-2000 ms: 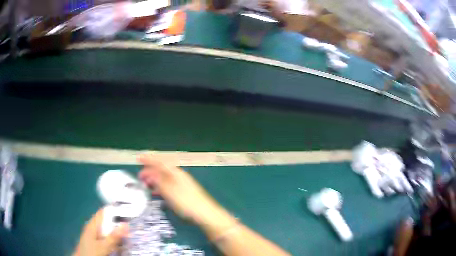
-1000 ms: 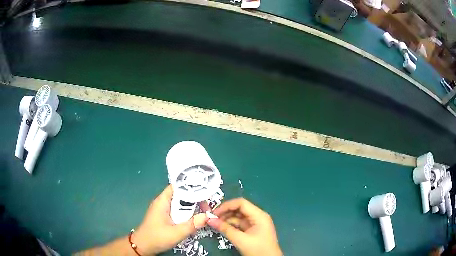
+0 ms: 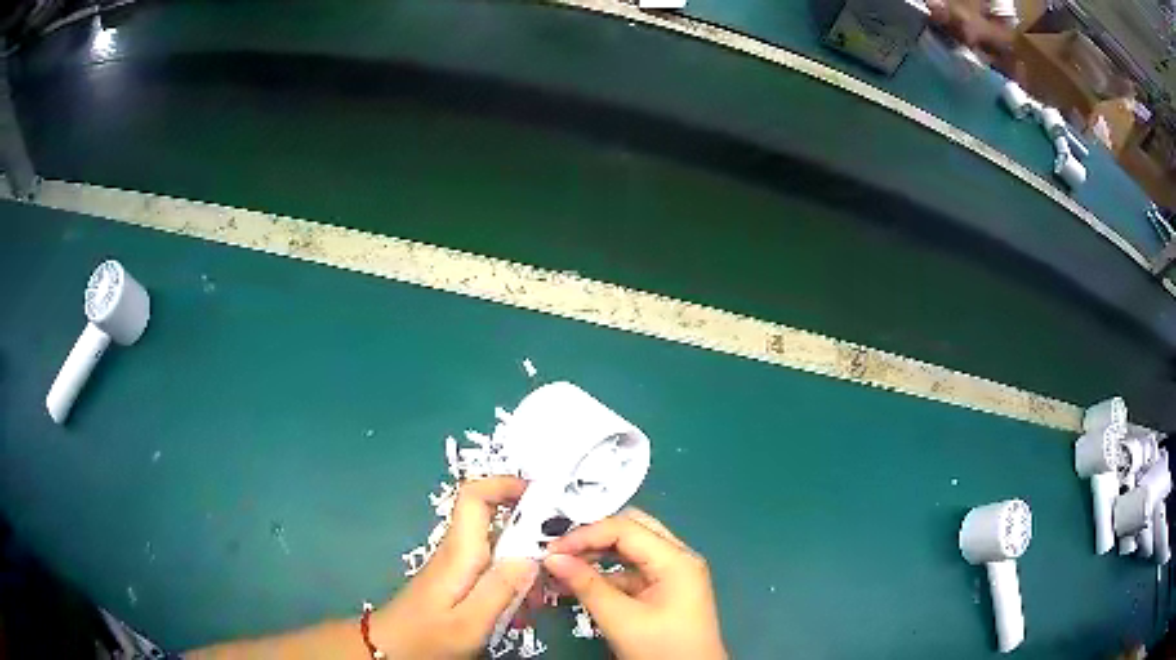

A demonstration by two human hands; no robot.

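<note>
A white fan housing (image 3: 577, 445) is tilted above the bench, its round slotted face turned to the right. My left hand (image 3: 451, 580) is closed around its handle just below the head. My right hand (image 3: 645, 580) has thumb and fingertips at the handle beside the small dark oval opening (image 3: 556, 526). Whether a small part is between those fingertips I cannot tell. Loose small white plastic parts (image 3: 480, 454) lie on the green bench around and under my hands, partly hidden by them.
One fan (image 3: 116, 304) lies at left, one (image 3: 997, 531) at right, and several (image 3: 1105, 451) sit grouped at the far right. The pale rail (image 3: 516, 281) borders the dark green belt (image 3: 542, 155). Across it are a dark box-shaped device (image 3: 877, 32), fans, cardboard boxes and a blurred hand.
The held fan has turned, its face pointing more to the right, and moved right with my hands. The left group of fans now shows only one. More loose parts are visible left of the fan.
</note>
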